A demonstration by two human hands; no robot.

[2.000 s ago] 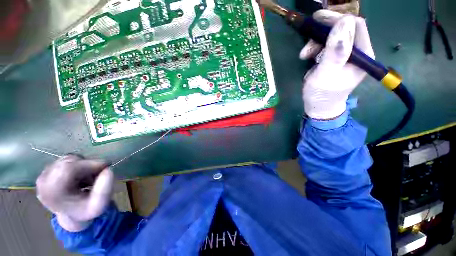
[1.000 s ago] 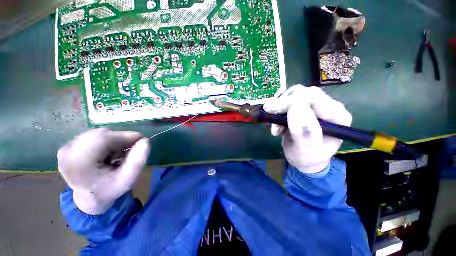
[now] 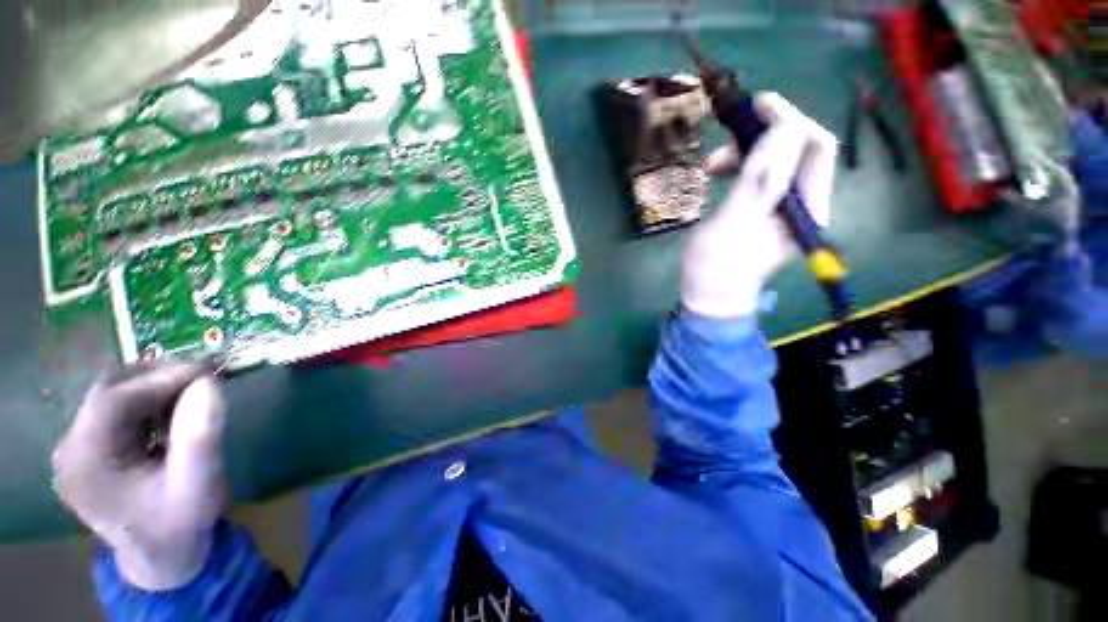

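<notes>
A large green circuit board (image 3: 328, 219) lies at the left and centre, with a red edge (image 3: 486, 323) showing beneath its front and right sides. My gloved right hand (image 3: 759, 201) grips the soldering iron (image 3: 802, 231), its tip pointing up and away, beyond the iron stand (image 3: 662, 152) and off the board. My gloved left hand (image 3: 146, 456) is at the board's front left corner, fingers curled with fingertips together. A short bit of thin solder wire (image 3: 222, 362) seems to show at its fingertips; the rest is hidden or too blurred.
A translucent hood (image 3: 109, 55) covers the top left corner. Cutters with dark handles (image 3: 877, 128) lie right of the stand. At the far right are a red item (image 3: 936, 116), another green board (image 3: 1006, 91) and a person's blue sleeve (image 3: 1057, 298). Dark racked equipment (image 3: 893, 450) stands below right.
The iron has left the board's front edge and moved up beside the stand. My left hand is lower left, closer to the board's corner. The view has turned right, showing the other person's sleeve.
</notes>
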